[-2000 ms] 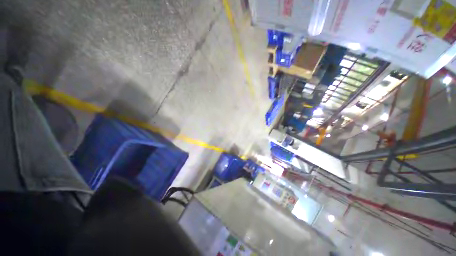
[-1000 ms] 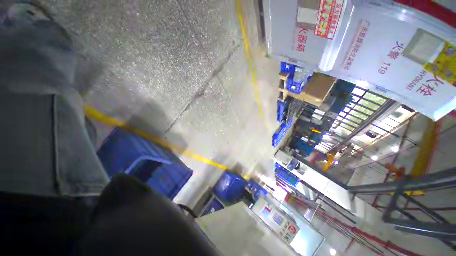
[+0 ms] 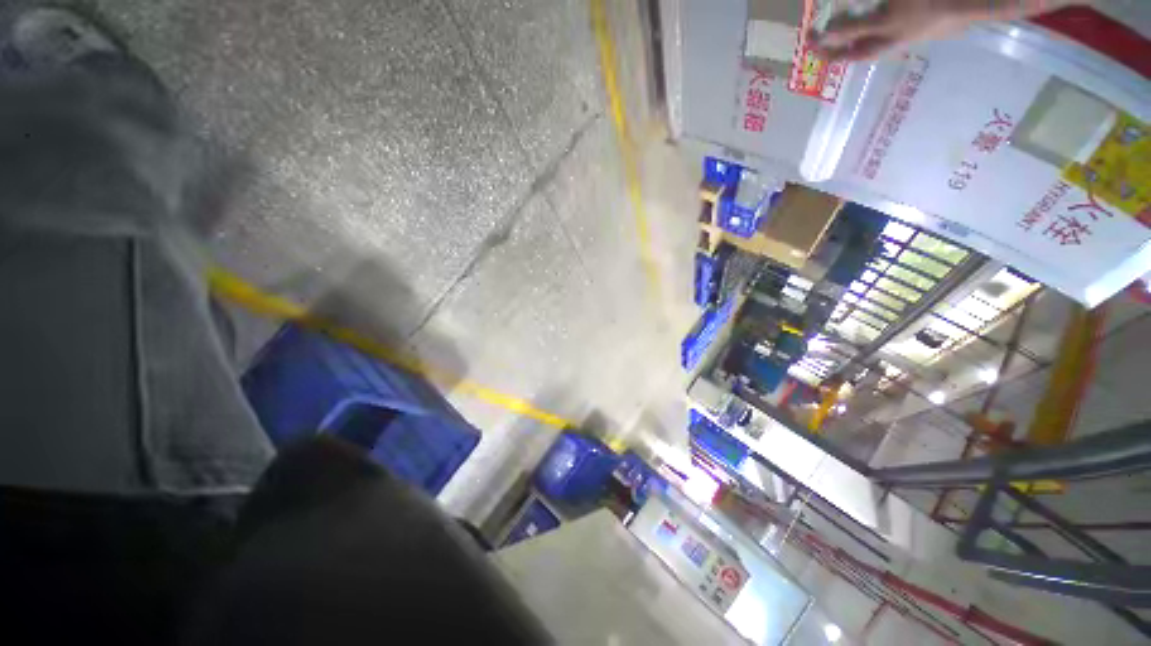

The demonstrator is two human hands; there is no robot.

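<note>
A bare hand, apparently my left hand (image 3: 903,28), comes in at the top edge, cut off by it and slightly blurred. Its fingers point to the picture's left, in front of the white fire hydrant cabinet (image 3: 940,139) with red lettering. At the fingertips is a small pale, shiny thing (image 3: 843,11), perhaps a clear plastic bag, partly cut off by the top edge; the grip is partly hidden. My right hand is not in view.
The view is sideways. Grey clothing (image 3: 70,353) and a black shape (image 3: 366,555) cover the left and bottom. A blue bin (image 3: 360,404) stands by the yellow line. Beyond are more blue crates (image 3: 574,467), a cardboard box (image 3: 800,225) and a grey tubular rail (image 3: 1073,449).
The hand with the pale thing has come into view at the top edge, in front of the cabinet. The view has turned and shifted slightly since the oldest frame.
</note>
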